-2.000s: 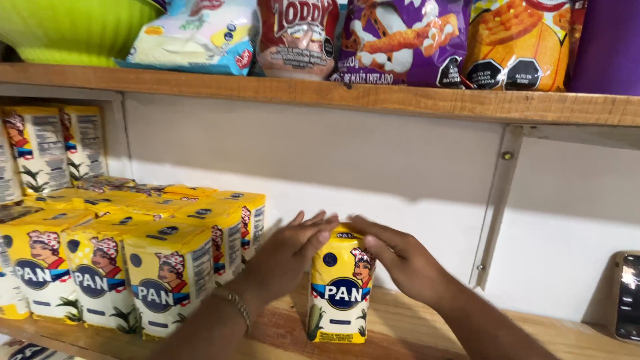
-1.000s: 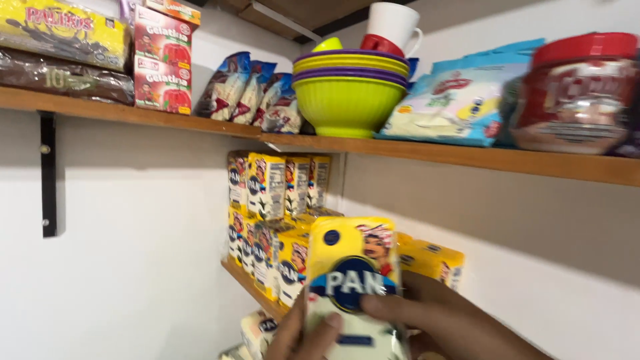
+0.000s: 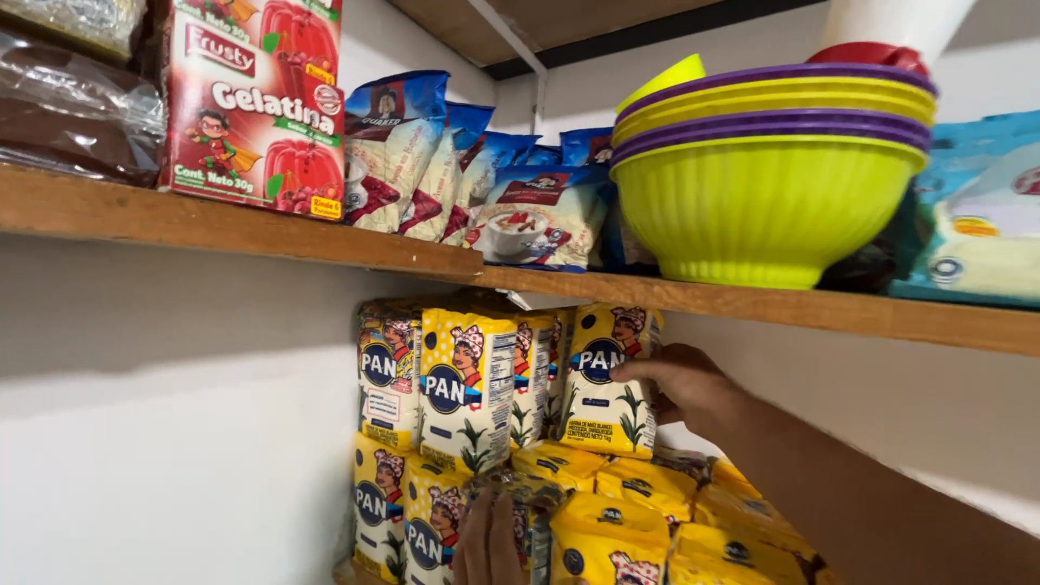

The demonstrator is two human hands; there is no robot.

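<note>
My right hand (image 3: 682, 382) grips a yellow and white bag of PAN corn flour (image 3: 609, 390) by its right side, thumb on the front. This bag stands upright over the lower layer, beside the upper row of PAN bags (image 3: 463, 394). Low in the view, my left hand (image 3: 490, 540) has its fingers raised against the front of the lower bags, near a bag with a dark, clear-wrapped top (image 3: 516, 487). Whether it grips anything is not visible. More bags with yellow tops (image 3: 609, 520) lie to its right.
Just above the bags runs a wooden shelf (image 3: 390, 250). It carries gelatin boxes (image 3: 252, 114), Quaker oat bags (image 3: 536, 215), a stack of green, yellow and purple bowls (image 3: 764, 203) and a light blue bag (image 3: 991, 219). White walls (image 3: 162, 406) meet in the corner.
The view has swung left to the shelf corner. One second ago both hands were at a PAN bag in front of me; now my right hand has a bag at the upper row and my left hand is lower, apart.
</note>
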